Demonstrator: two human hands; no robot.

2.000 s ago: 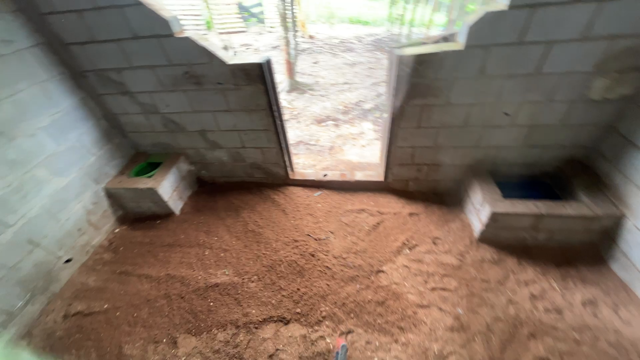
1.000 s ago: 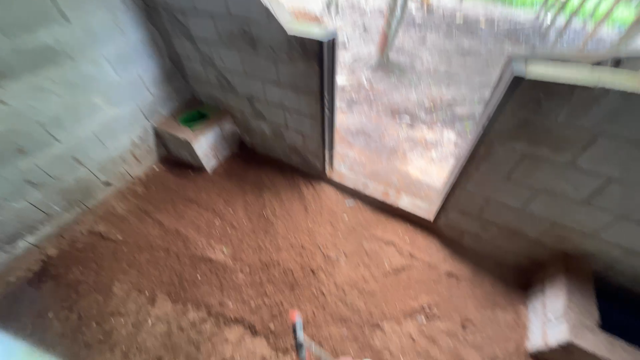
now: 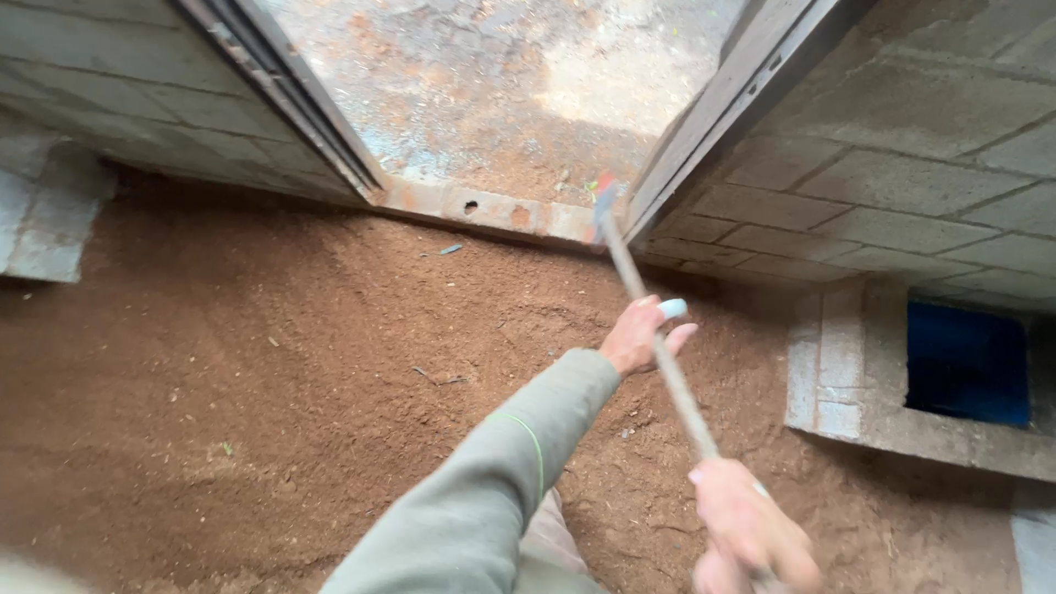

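A long-handled tool (image 3: 681,388) with a pale wooden shaft runs up from the lower right to the doorway. Its small grey and red head (image 3: 605,206) is blurred, so its kind is unclear; it appears beside the right end of the sill. My left hand (image 3: 646,337), below a grey-green sleeve, is around the middle of the shaft in a loose hold, with a white covering on one digit. Nearer me, my right hand (image 3: 751,524) grips the lower shaft. Reddish-brown loose soil (image 3: 330,371) covers the floor beneath both hands.
The doorway has a block sill (image 3: 495,213) between a left jamb (image 3: 305,107) and a right jamb (image 3: 718,115). Grey block walls (image 3: 899,181) flank it. A block-built box with a dark blue basin (image 3: 967,363) stands right; another block structure (image 3: 54,214) is at left.
Both hands have come into view on the shaft. The tool's head, low in the earlier frames, now appears up by the sill. The view has moved closer to the doorway.
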